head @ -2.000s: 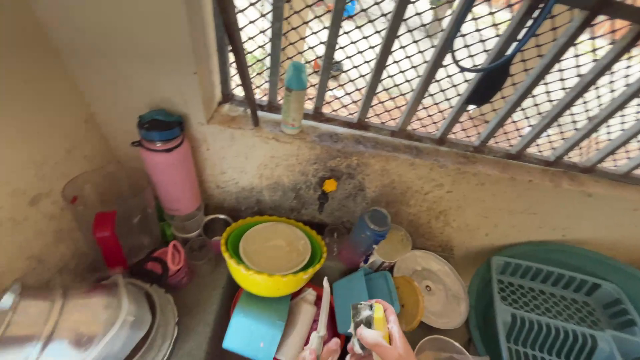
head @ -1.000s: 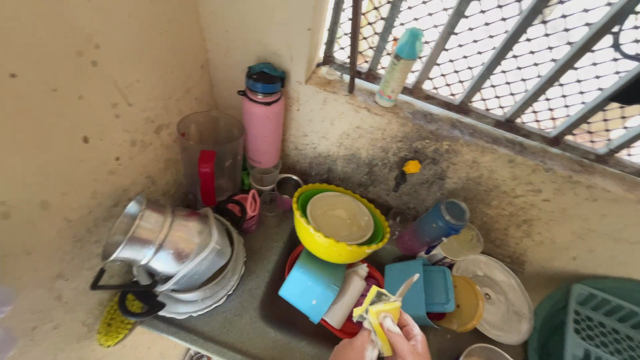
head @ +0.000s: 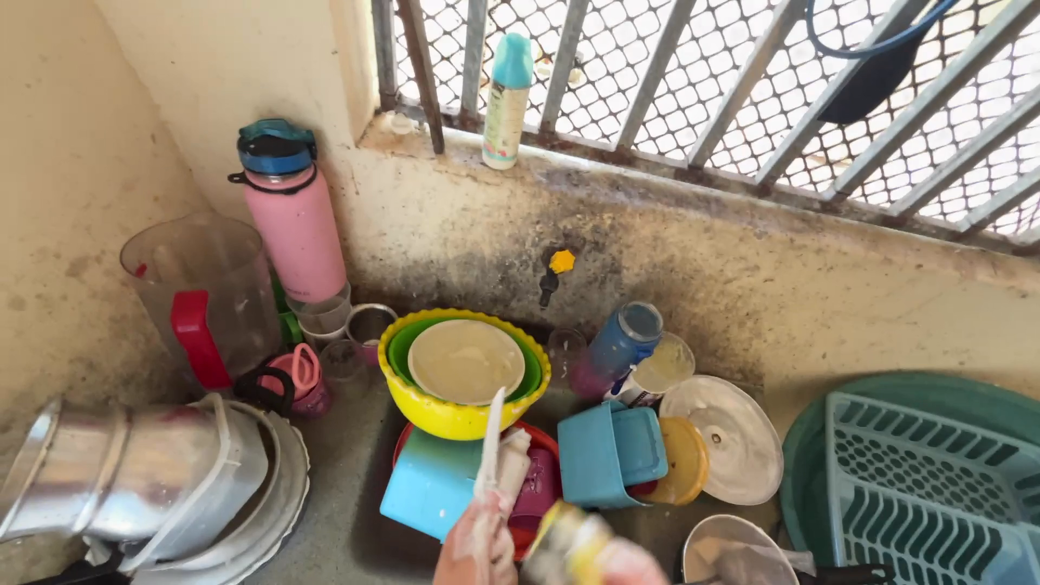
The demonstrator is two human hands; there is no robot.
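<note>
My left hand (head: pixel 479 540), at the bottom centre, grips a white knife-like utensil (head: pixel 491 447) that points upward over the sink. Close to its right, my right hand (head: pixel 626 565) holds a blurred yellow sponge (head: pixel 573 544), apart from the utensil. Both hands are partly cut off by the lower edge and look soapy. Just beyond them, nested yellow, green and cream bowls (head: pixel 465 361) rest above a light-blue container (head: pixel 431 483). A maroon cup (head: pixel 536 487) lies in a red basin (head: pixel 520 552). Another blue container (head: pixel 589 463) stands to the right.
Metal pots (head: pixel 154 471) are piled at left, near a clear pitcher (head: pixel 236 325) and a pink bottle (head: pixel 296 227). A yellow-handled tap (head: pixel 561 262) is on the wall. Right of the sink are a blue bottle (head: pixel 613 345), a round lid (head: pixel 723 439), a pan (head: pixel 735 552) and a dish rack (head: pixel 934 487).
One second ago the sponge was around the utensil, with my hands together; now the sponge is off it and the hands are apart. The view has shifted.
</note>
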